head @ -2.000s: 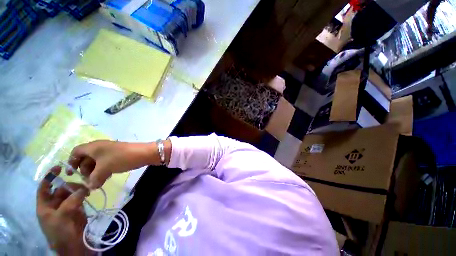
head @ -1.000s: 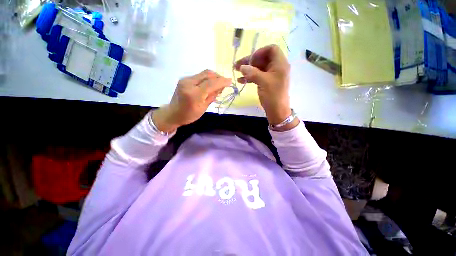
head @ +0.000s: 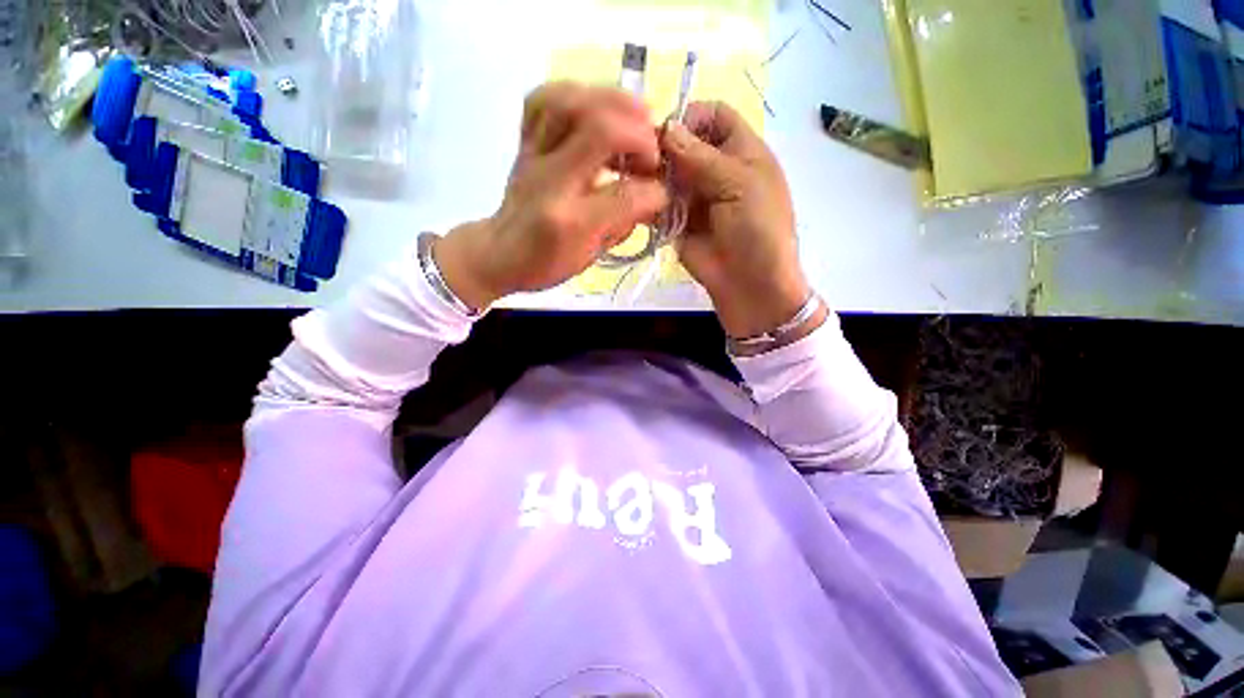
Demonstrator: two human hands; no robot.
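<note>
A white USB charging cable (head: 632, 256) is held in a coil between both hands, over yellow sheets (head: 730, 68) on the white tabletop. Its wider USB-A plug (head: 633, 66) and its narrower plug (head: 686, 75) both point away from me, side by side. My left hand (head: 580, 184) is bent around the coil from the left, its fingers slightly blurred. My right hand (head: 737, 211) pinches the cable near the narrower plug with thumb and fingers. The fingers hide part of the coil.
Flattened blue-and-white cartons (head: 218, 198) lie at left, beside clear plastic trays (head: 366, 89). A loose cable pile (head: 205, 21) is at the back left. A cutter knife (head: 873, 134) touches a packet of yellow sheets (head: 1003, 102); bundled cartons (head: 1130, 82) stand right. An open box (head: 982, 423) is below the edge.
The view has swung from the right side to face the table. My left hand has moved up and in, from the coil's left side to over the cable by my right hand.
</note>
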